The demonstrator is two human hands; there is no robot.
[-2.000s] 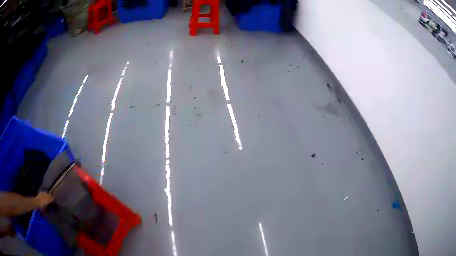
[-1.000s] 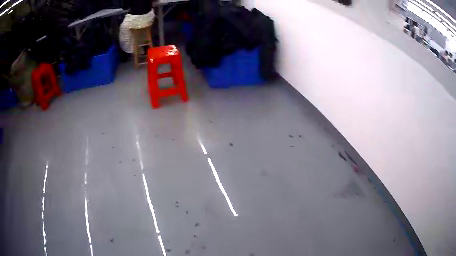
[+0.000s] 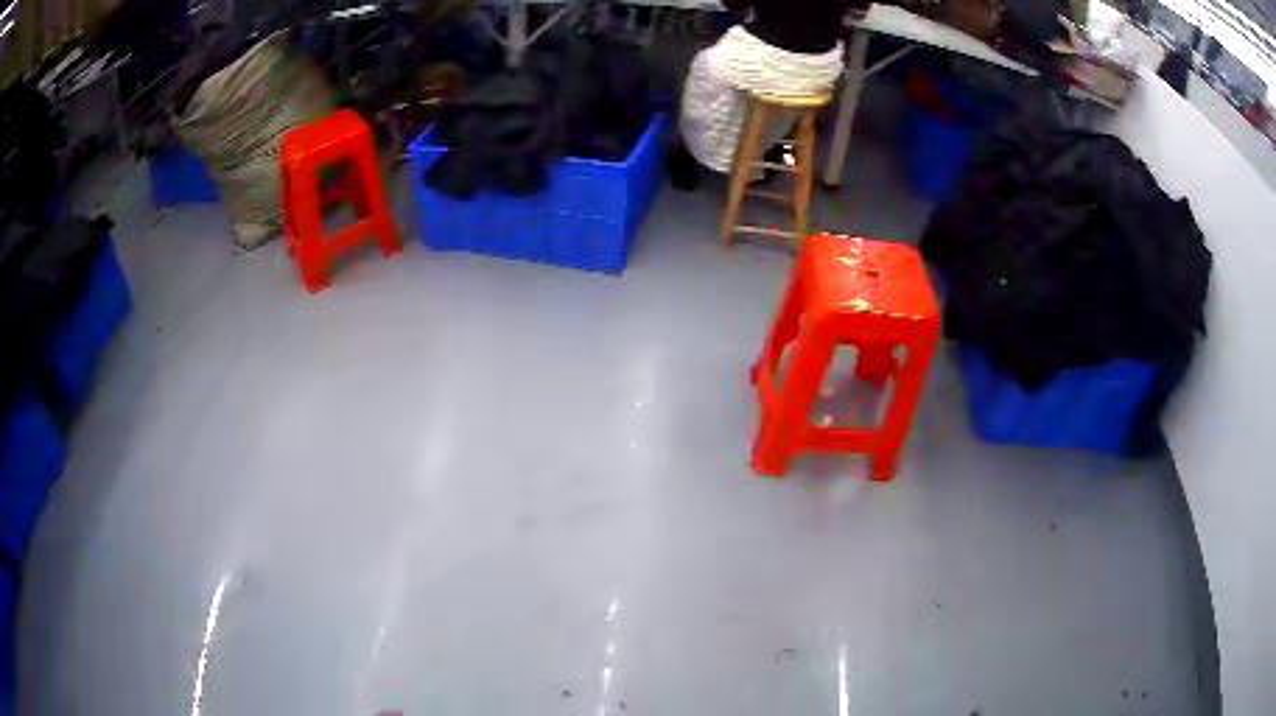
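Neither of my hands is in view. Nearest in front of me a red-orange plastic stool [image 3: 870,287] stands upright on the grey floor [image 3: 560,462], right of centre. Behind it to the right, a large heap of dark garments [image 3: 1071,259] overflows a blue crate [image 3: 1057,406] beside the white wall. A second red-orange stool [image 3: 336,196] stands upright at the upper left. Between the stools, further back, another blue crate [image 3: 539,210] holds dark garments [image 3: 490,133], some hanging over its rim.
A person in a white skirt [image 3: 770,63] sits on a wooden stool [image 3: 777,168] at a white-topped table [image 3: 945,31]. A bulging khaki sack [image 3: 252,119] stands behind the left stool. Blue crates with dark cloth [image 3: 91,315] line the left edge. The white wall [image 3: 1231,322] bounds the right.
The view has moved forward and swung left, so the stools, crates and seated person appear larger and further right. The hand and grey-covered stool at the lower left two seconds ago are out of view.
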